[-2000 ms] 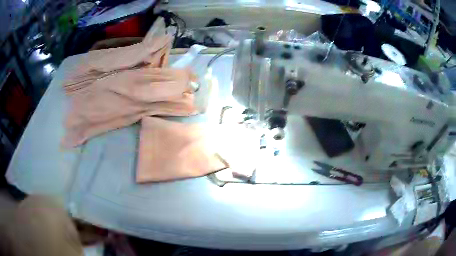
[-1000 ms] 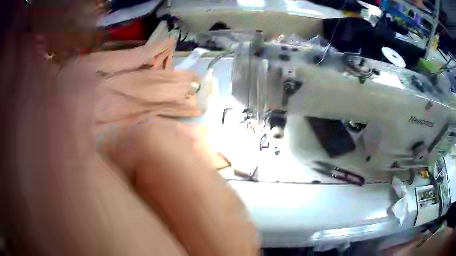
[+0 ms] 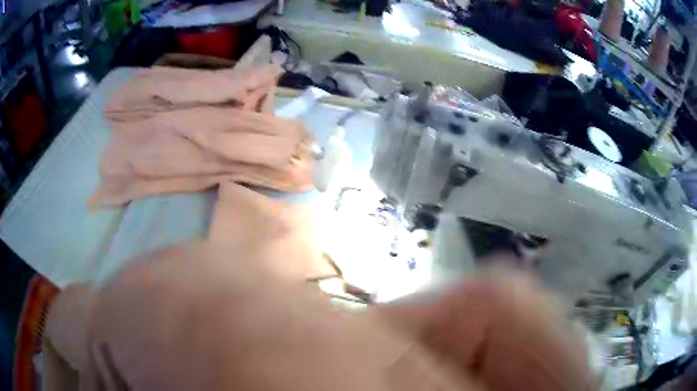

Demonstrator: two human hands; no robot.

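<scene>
Salmon-pink fabric pieces (image 3: 206,145) lie in folded layers at the table's left. One separate panel (image 3: 248,218) lies in front of them, its right end near the bright needle area. A large blurred skin-and-peach mass fills the bottom; hand and cloth are hard to part there. My left hand (image 3: 183,313) seems to be in its left part, its fingers not readable. My right hand (image 3: 497,328) is a blur below the machine head (image 3: 520,183). A small white piece (image 3: 452,248) stands up from its fingers. The needle is lost in glare.
A dark flat rectangle (image 3: 489,238) lies under the machine arm, partly hidden. An orange basket (image 3: 32,328) is below the table's left edge. A white table with dark cloth is behind. A white disc (image 3: 604,143) sits behind the machine, and small papers lie at the right end.
The arm blur that covered the left side has moved down and right. Both hands now seem to be low in front of the machine. The white piece has appeared. The view has shifted slightly.
</scene>
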